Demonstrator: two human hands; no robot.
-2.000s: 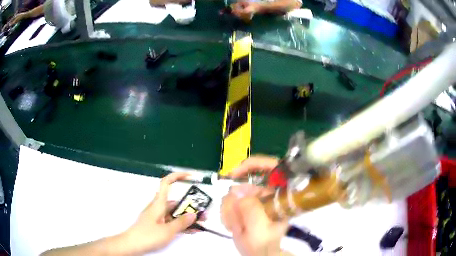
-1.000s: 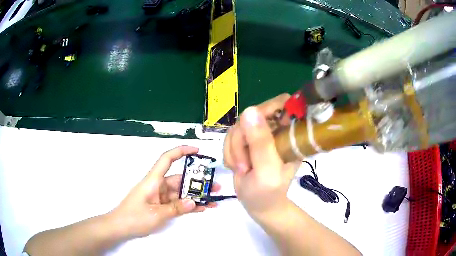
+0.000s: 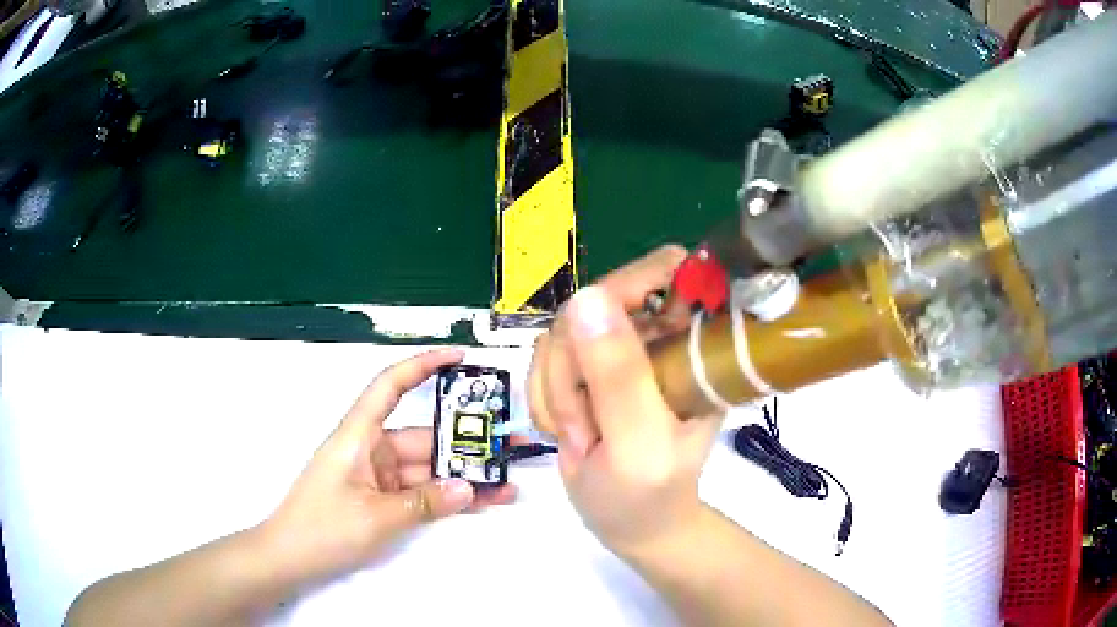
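Note:
My left hand [image 3: 380, 472] holds an open power adapter unit [image 3: 472, 394] by its edges, with the board facing up. A yellow-edged transformer [image 3: 473, 428] shows on the board. My right hand [image 3: 619, 429] grips the glue gun [image 3: 796, 343], which has an amber barrel with white ties and a red part. The pale gun nozzle [image 3: 518, 428] points left at the right side of the board, beside the transformer. Whether it touches is hard to tell. A black cord [image 3: 529, 451] leaves the case to the right and passes behind my right hand.
A coiled cord [image 3: 784, 463] and a black unit [image 3: 969, 481] lie on the white sheet [image 3: 184, 453]. A red basket [image 3: 1039, 514] stands at the right. Beyond are the green belt [image 3: 368, 233] with several units and a striped guard bar [image 3: 535, 233]. The whitish hose [image 3: 968, 135] crosses upper right.
The view has tilted down since the earliest frame. The gun nozzle has come to the board's right side, near the transformer. Since one second ago, the unit has turned slightly and the nozzle sits lower along it.

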